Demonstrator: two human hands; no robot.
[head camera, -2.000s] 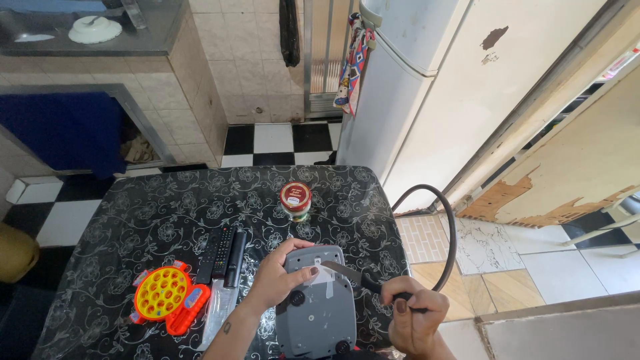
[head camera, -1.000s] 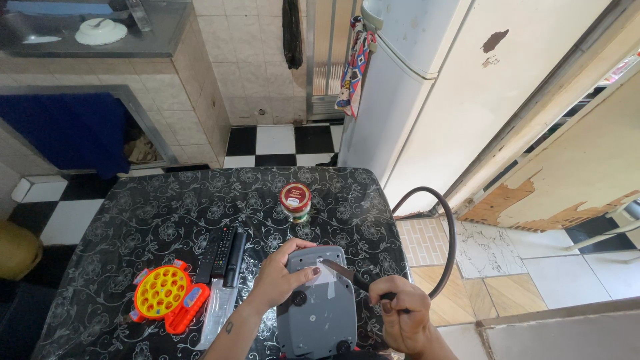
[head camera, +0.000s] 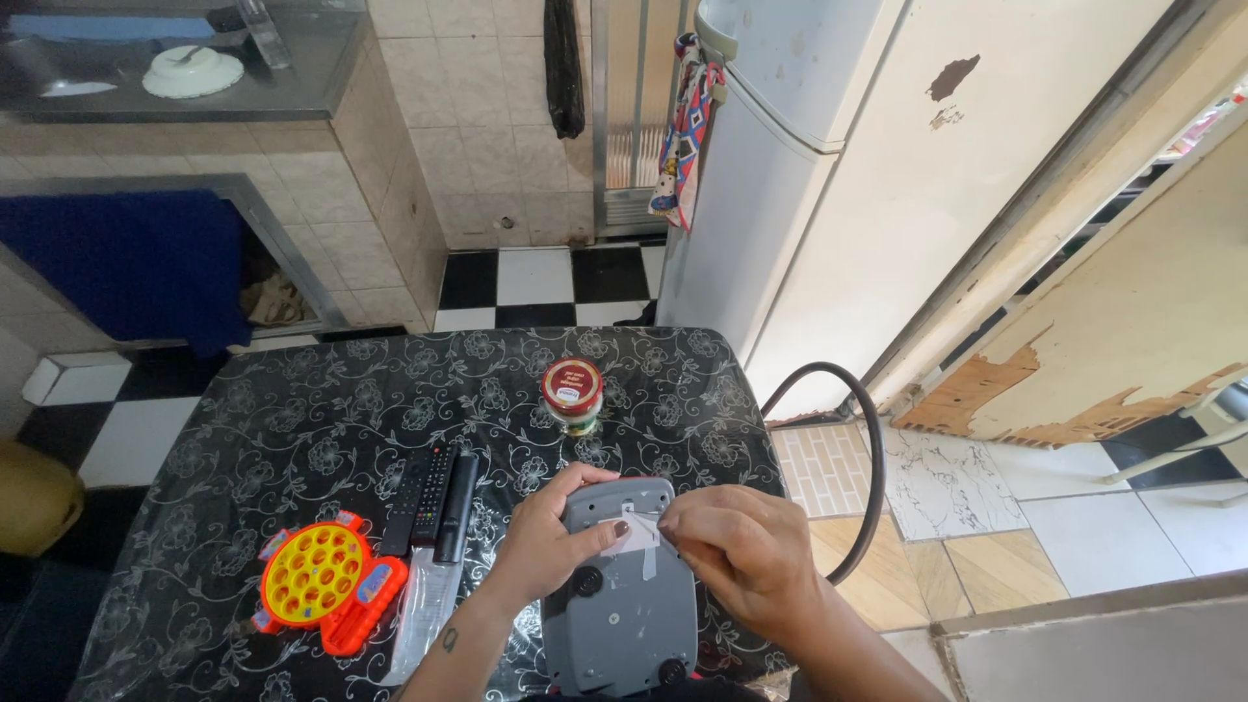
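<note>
A grey plastic appliance base (head camera: 629, 614) lies underside up at the table's near edge, showing round dark feet and screws. My left hand (head camera: 556, 541) grips its upper left side, thumb pressed on a white sticker (head camera: 636, 534). Over the upper right of the base, my right hand (head camera: 746, 546) pinches what looks like a lifted edge of that sticker. The fingertips partly hide this spot. No knife shows; whether one is inside the right hand cannot be told.
The flower-patterned table (head camera: 341, 390) holds a red-lidded jar (head camera: 572, 390), remote controls (head camera: 429, 497), a clear plastic wrapper (head camera: 424, 604) and an orange and yellow toy (head camera: 317, 575). A dark hose (head camera: 877, 468) curves beside the table's right edge, near the white refrigerator (head camera: 760, 195).
Earlier my right hand held a dark-handled knife with its blade at the sticker; now the knife is out of sight and the fingers are at the sticker. My left hand stays on the base.
</note>
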